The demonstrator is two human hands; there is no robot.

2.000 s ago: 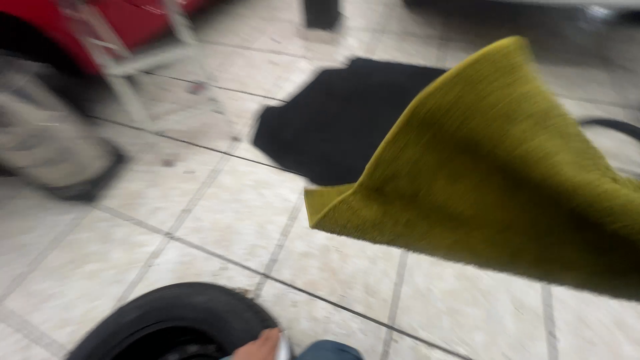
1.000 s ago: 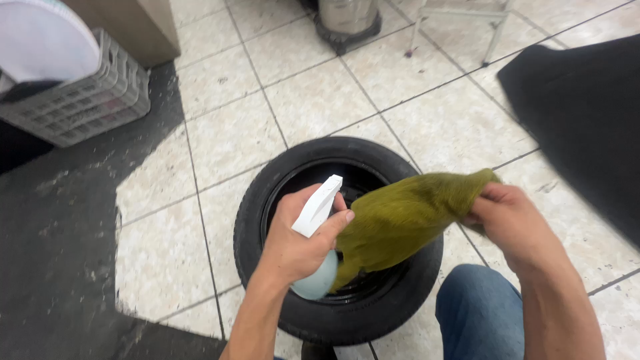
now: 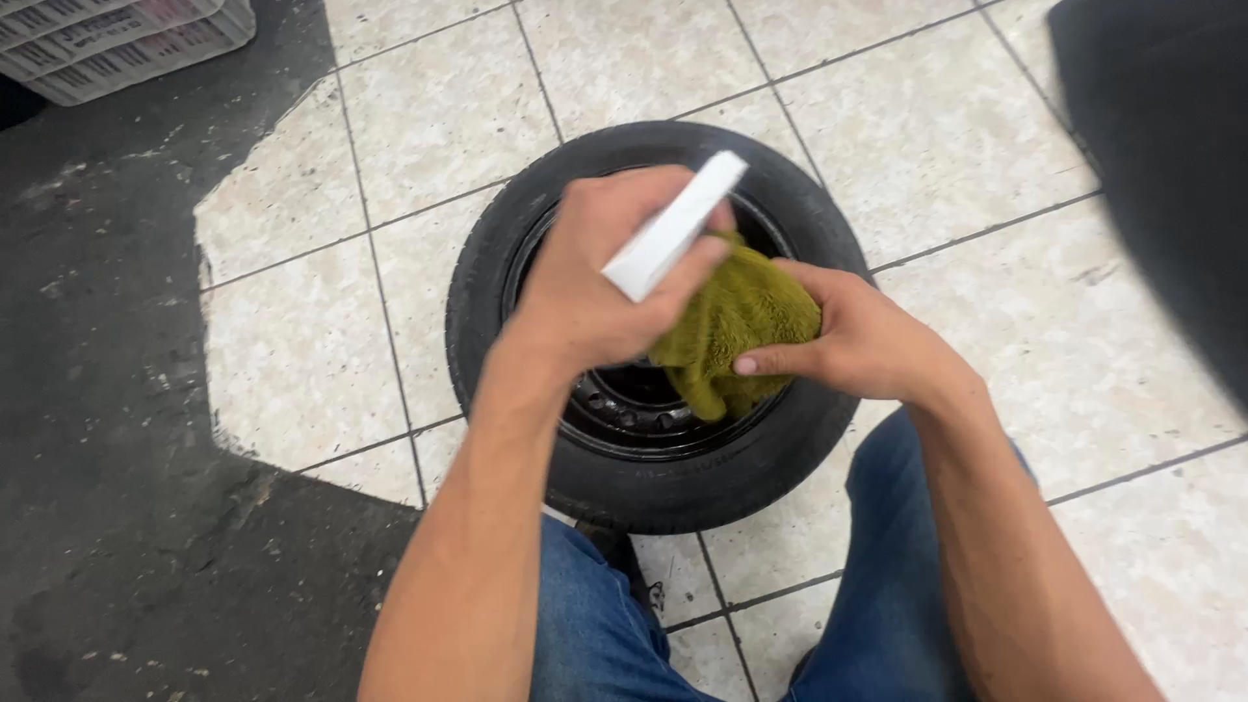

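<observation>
A car wheel with a black tire (image 3: 673, 492) and a dark steel rim (image 3: 624, 414) lies flat on the tiled floor between my legs. Over the rim, my left hand (image 3: 614, 263) is closed around a spray bottle whose white trigger head (image 3: 678, 224) sticks up; the bottle's body is hidden under the hand. My right hand (image 3: 848, 336) grips a bunched olive-green microfiber cloth (image 3: 746, 322), thumb on top. The cloth hangs over the right half of the rim, close against the fingers of my left hand.
A grey plastic crate (image 3: 146, 58) stands at the upper left on a worn dark floor patch (image 3: 107, 341). Pale tiles (image 3: 936, 136) surround the wheel. At the right edge lies a black mat (image 3: 1160, 146). My jeans-clad knees flank the wheel's near side.
The cloth, stretched out from my right hand a second ago, is now bunched up. My right hand has moved in over the wheel, close to my left. The view has shifted strongly since the first frame.
</observation>
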